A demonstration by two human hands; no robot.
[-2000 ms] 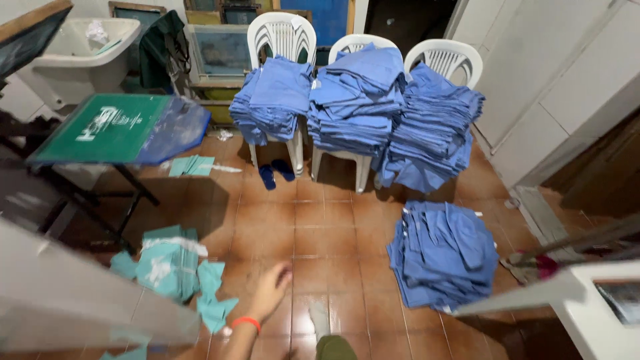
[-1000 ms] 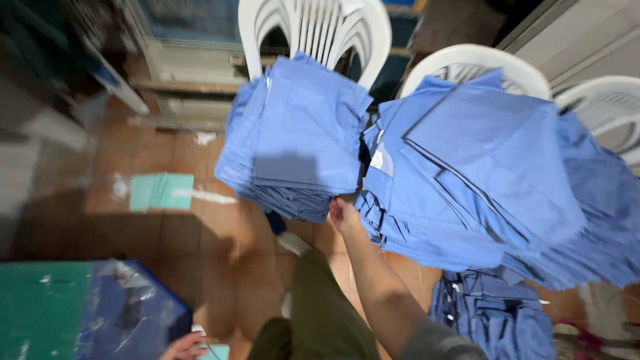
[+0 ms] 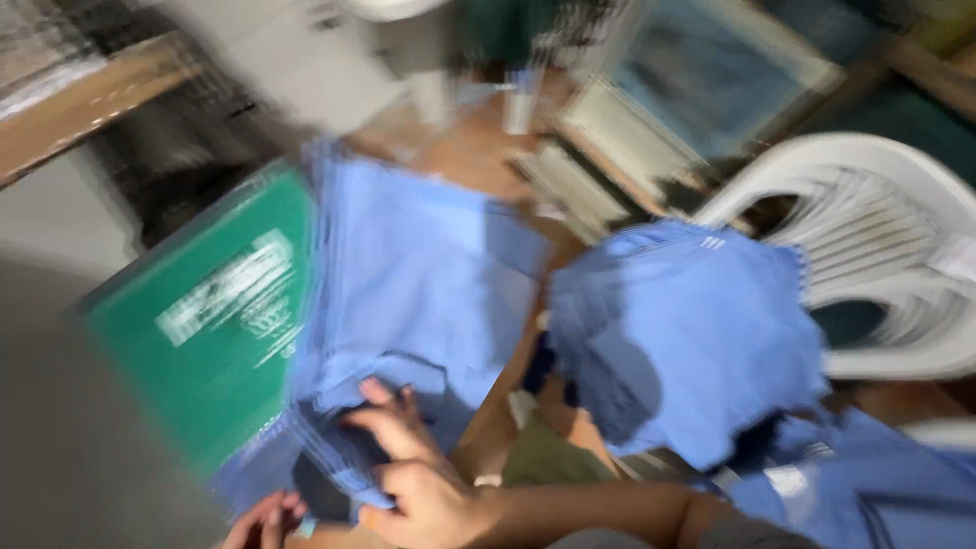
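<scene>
A folded blue cloth piece (image 3: 419, 267) hangs over the right part of a board with a green panel (image 3: 221, 320). My right hand (image 3: 419, 473) grips its lower edge, thumb below and fingers spread on top. At the bottom left, my left hand (image 3: 271, 522) is partly cut off by the frame, with its fingers bent near the board's lower corner; whether it holds the small teal scrap beside it is unclear. To the right, a stack of folded blue cloth (image 3: 701, 335) rests on a white plastic chair (image 3: 869, 175). The view is blurred.
More blue cloth (image 3: 862, 480) lies at the lower right. Framed screens (image 3: 709, 76) lean at the back, near a white basin (image 3: 393, 6). A wooden edge (image 3: 91, 99) juts in at the upper left. Tiled floor shows between the board and the chair.
My right hand has moved left from the stack on the chair and now has a blue cloth piece over the board. The view has swung left and tilted.
</scene>
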